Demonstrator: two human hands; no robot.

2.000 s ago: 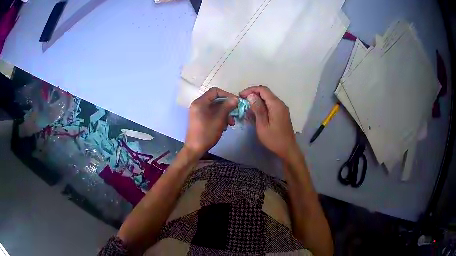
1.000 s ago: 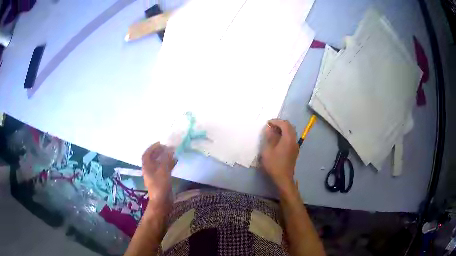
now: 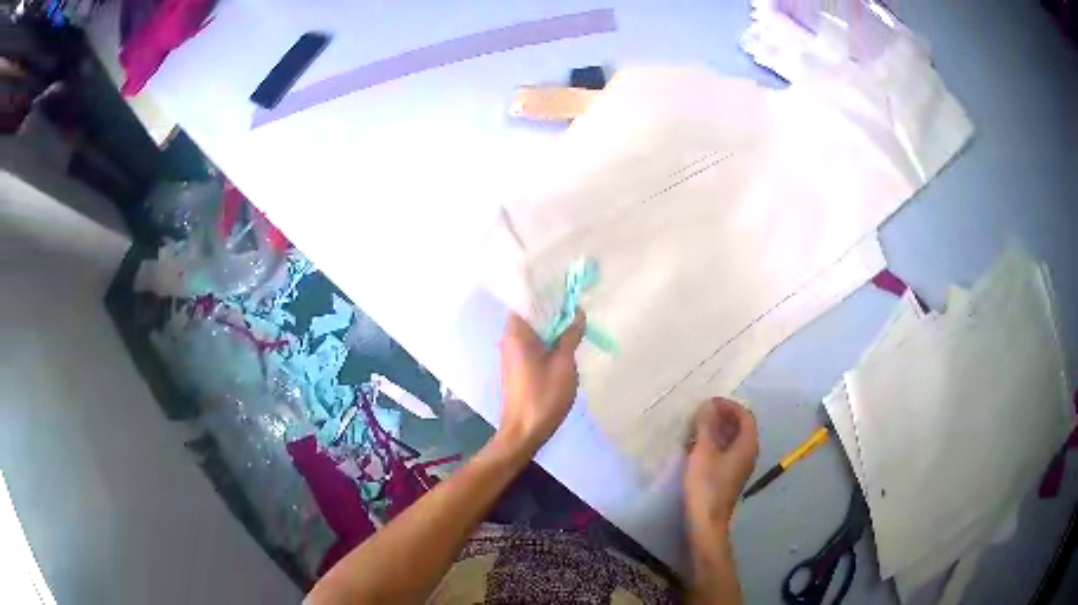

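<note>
A stack of large cream card patterns (image 3: 686,236) with drawn lines lies in front of me. A mint-green fabric tie strip (image 3: 579,290) is knotted at its near left edge. My left hand (image 3: 541,376) pinches the strip and the pattern edge between thumb and fingers. My right hand (image 3: 719,455) is at the near right edge of the stack, fingers curled; whether it grips the edge cannot be told.
Right: marker pen (image 3: 794,459), shears (image 3: 833,561), second pattern stack (image 3: 963,414). Far side: translucent curved strip (image 3: 437,59), black bar (image 3: 291,69), tan strip (image 3: 553,103), more papers (image 3: 875,83). Below the left table edge: offcuts (image 3: 313,366) and plastic bags.
The view has turned, and the pattern stack lies more slantwise. My left hand has moved from beside the strip onto it. My right hand remains by the stack's near right edge.
</note>
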